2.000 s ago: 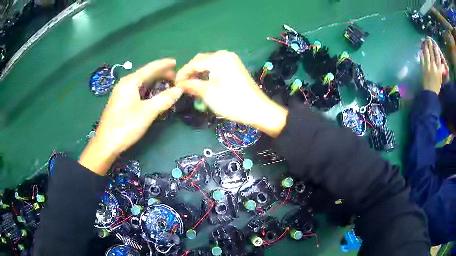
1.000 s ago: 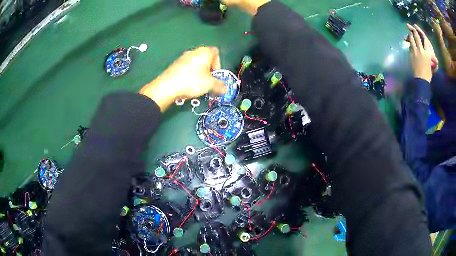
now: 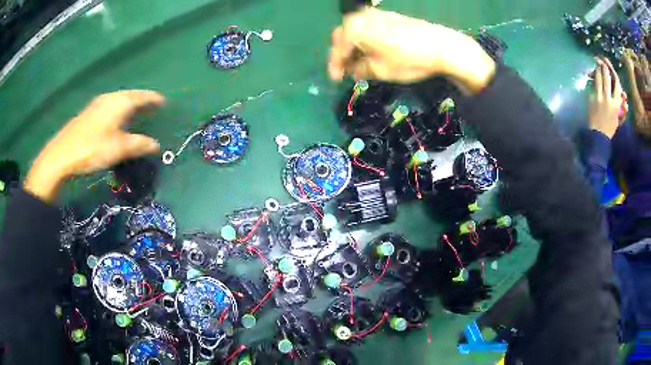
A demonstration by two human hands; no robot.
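My left hand (image 3: 100, 146) is at the left, thumb and fingers apart and nothing seen between them. A black housing (image 3: 135, 177) with a red wire lies just below its fingers. My right hand (image 3: 400, 50) is at the top centre, fingers curled and blurred; whether it holds something cannot be told. A blue round circuit board (image 3: 225, 138) with a white ring on a lead lies between the hands. Another blue board (image 3: 321, 171) lies nearer the centre, and one (image 3: 229, 49) lies farther back.
Black housings (image 3: 308, 227) with red wires and green-ended cylinders are heaped across the green bench (image 3: 164, 71). More blue boards (image 3: 207, 306) lie at lower left. A finned block (image 3: 371, 202) lies at the centre. Another person's hand (image 3: 605, 100) is at the right.
My left hand has let go of the blue board and moved left. My right hand has come down into view from the top edge. Several blue boards at lower left are now uncovered.
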